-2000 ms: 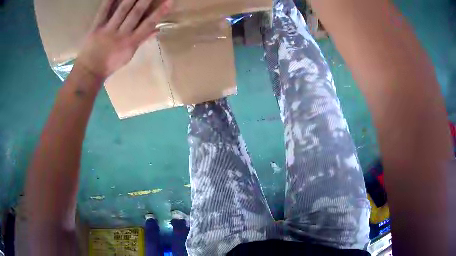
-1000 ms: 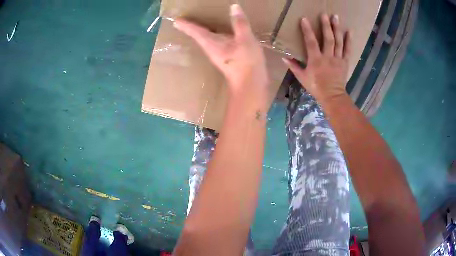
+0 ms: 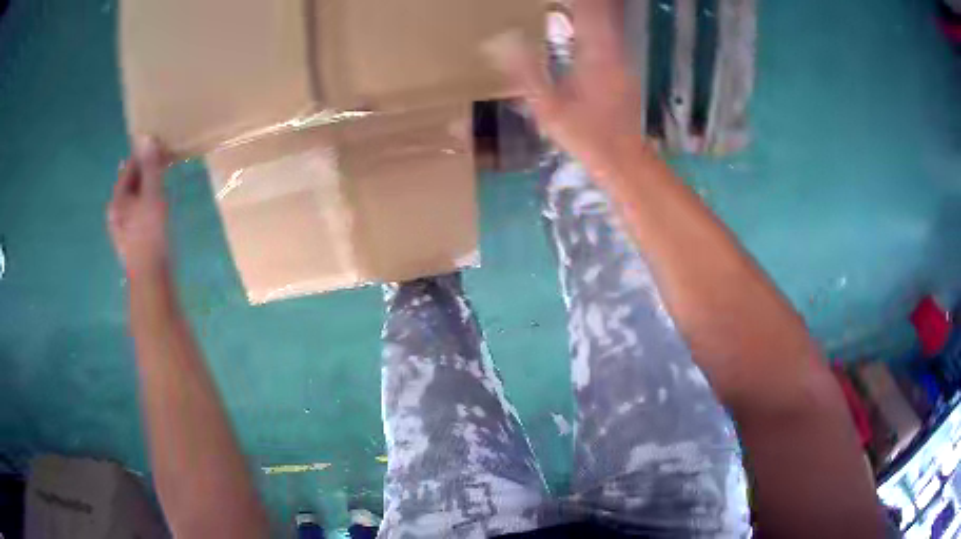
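Observation:
A brown carton (image 3: pixel 348 216) stands in front of me at the upper left, with its top nearest the frame's upper edge and one side facing me. A dark seam runs down the top, and glossy tape shows over the edge and side. My left hand (image 3: pixel 140 200) is at the carton's near left corner, fingers bent against its edge. My right hand (image 3: pixel 574 100) is blurred at the carton's right edge, fingers apart and holding nothing that shows. Whether it touches the carton cannot be told.
Wooden pallet slats (image 3: pixel 690 79) lie at the upper right, beyond my right hand. The green floor (image 3: pixel 295 379) has a yellow mark near my legs. A brown box (image 3: pixel 84 500) is at the lower left. Red and brown items (image 3: pixel 885 405) are at the right edge.
The view has swung, so the carton shows further left. My left hand has moved from the carton's top to its left corner. My right hand has gone from the top to the right edge.

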